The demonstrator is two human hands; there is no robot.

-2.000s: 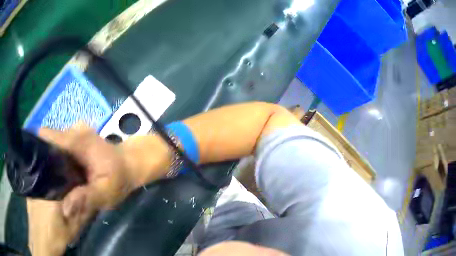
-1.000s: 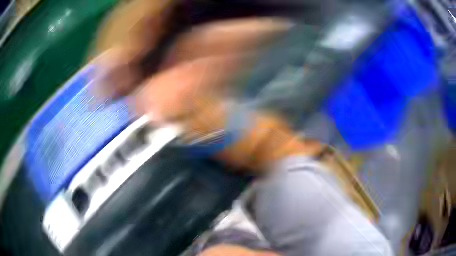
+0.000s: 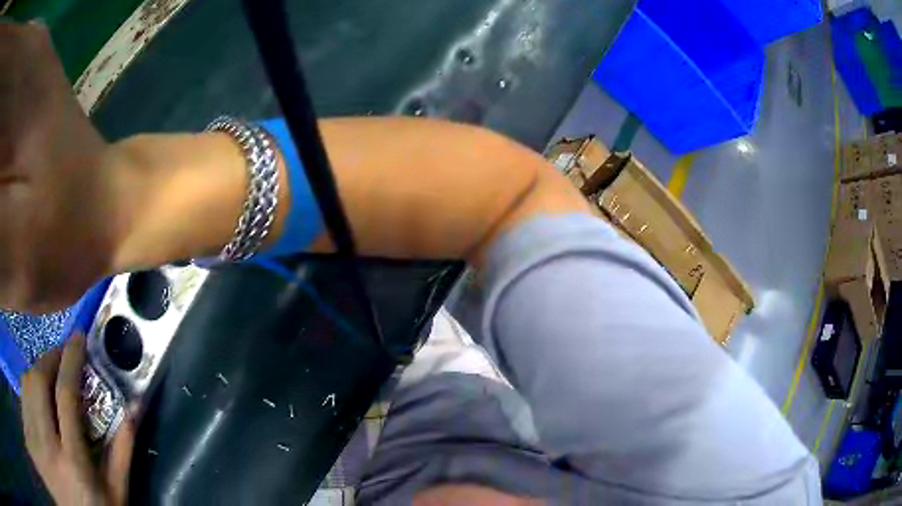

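A white power strip housing [image 3: 178,301] with large round holes lies at the lower left, partly hidden by my hands. My left hand [image 3: 74,425] grips a small cluttered circuit board module [image 3: 100,403] at the housing's near end, fingers on one side and thumb on the other. My right hand [image 3: 49,188], with a silver bracelet [image 3: 259,188] and blue wrist strap [image 3: 300,188], is above the housing at the left edge. Its fingers are cut off or hidden, and no tool shows in it. A thick black cord [image 3: 302,128] crosses in front of my right forearm.
The blue screw tray [image 3: 40,331] lies beside the housing at the left edge. Loose metal pins [image 3: 270,403] lie scattered on the dark green bench [image 3: 237,346]. Blue bins [image 3: 682,74], an open cardboard box [image 3: 673,242] and stacked cartons [image 3: 865,217] stand on the floor at right.
The blur has gone. My right hand is now further left and larger in view. The housing and tray show further left and lower, and my left hand now shows at the housing's near end.
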